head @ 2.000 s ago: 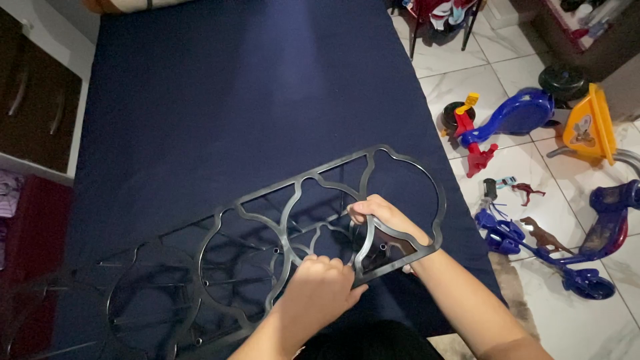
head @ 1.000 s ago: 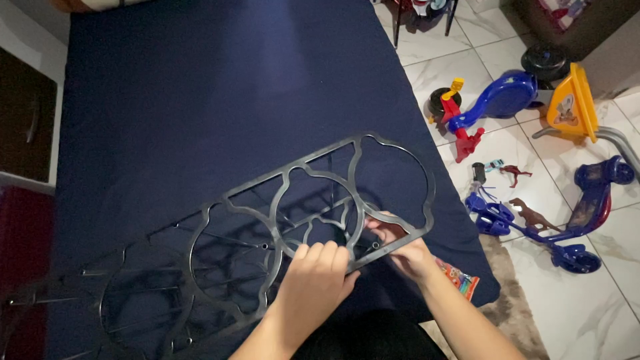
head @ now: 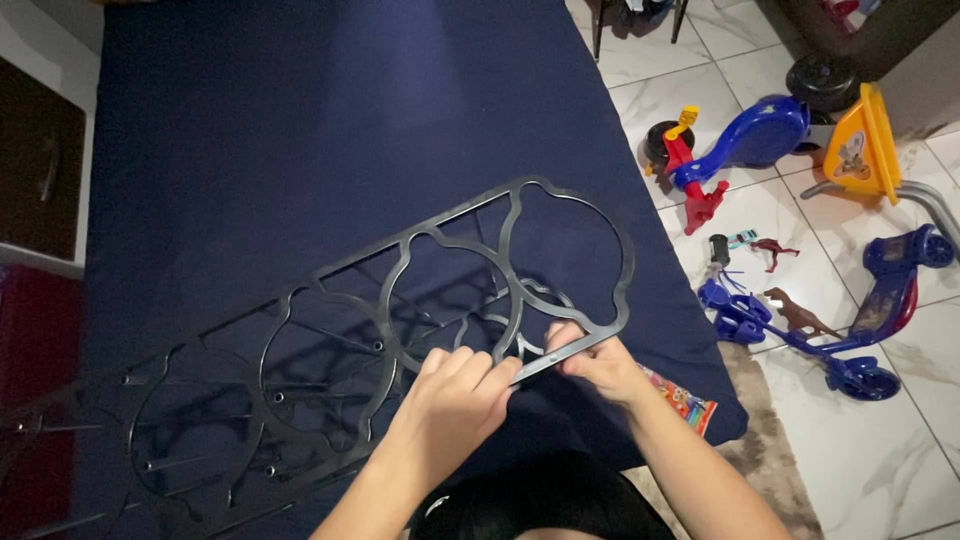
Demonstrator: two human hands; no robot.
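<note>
A long black rack frame with curved, ring-like openwork lies slantwise over a dark blue bed sheet. Thin rods and small tube ends show beneath its upper panel. My left hand is closed on the near edge of the frame, knuckles up. Just right of it, my right hand grips the same edge near the rounded end, its fingertips partly inside the openwork. Whether the right fingers also hold a small part cannot be seen.
A colourful printed packet lies beside my right forearm at the bed's edge. On the tiled floor to the right are a blue and red ride-on toy, a yellow plastic toy part, a blue scooter and a toy dinosaur.
My right hand has moved from inside the openwork at the frame's end to its near edge. My left hand stays on that edge. The packet, hidden two seconds ago, now shows.
</note>
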